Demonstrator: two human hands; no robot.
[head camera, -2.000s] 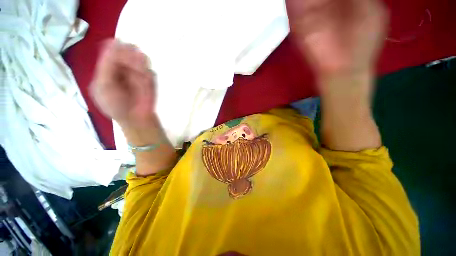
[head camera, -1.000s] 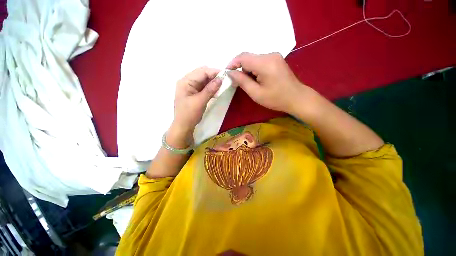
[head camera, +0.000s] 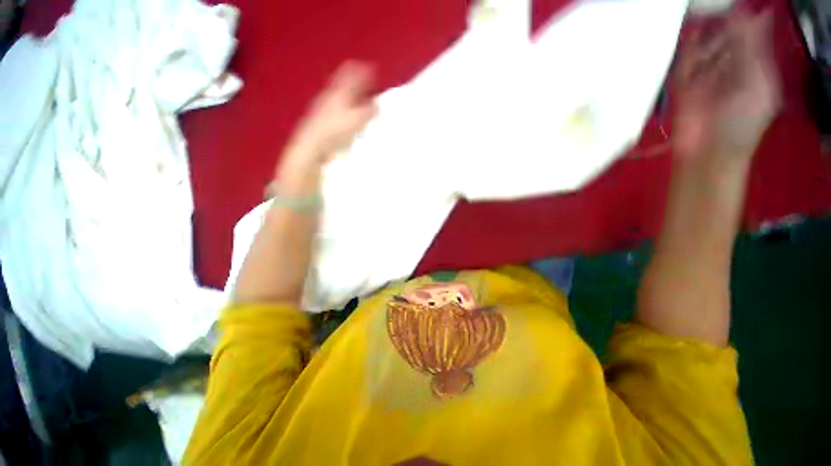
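Observation:
A white garment piece (head camera: 510, 118) lies across the red table in front of me, blurred by motion. My left hand (head camera: 333, 118) is at its left edge, blurred; whether its fingers pinch the cloth cannot be told. My right hand (head camera: 729, 82) is raised at the upper right, beyond the cloth's right side, strongly blurred. A whitish bit shows at the top edge just above it. A faint thread (head camera: 649, 150) shows against the red between cloth and right hand. No needle can be made out.
A large crumpled white garment pile (head camera: 118, 200) lies at the left. The red table (head camera: 538, 227) has its near edge by my yellow top. Dark green floor (head camera: 784, 309) shows at the lower right. A dark object is cut off at the top right corner.
My hands were together at a cloth edge and are now far apart, the right one up and to the right. The white piece has shifted rightward and changed shape.

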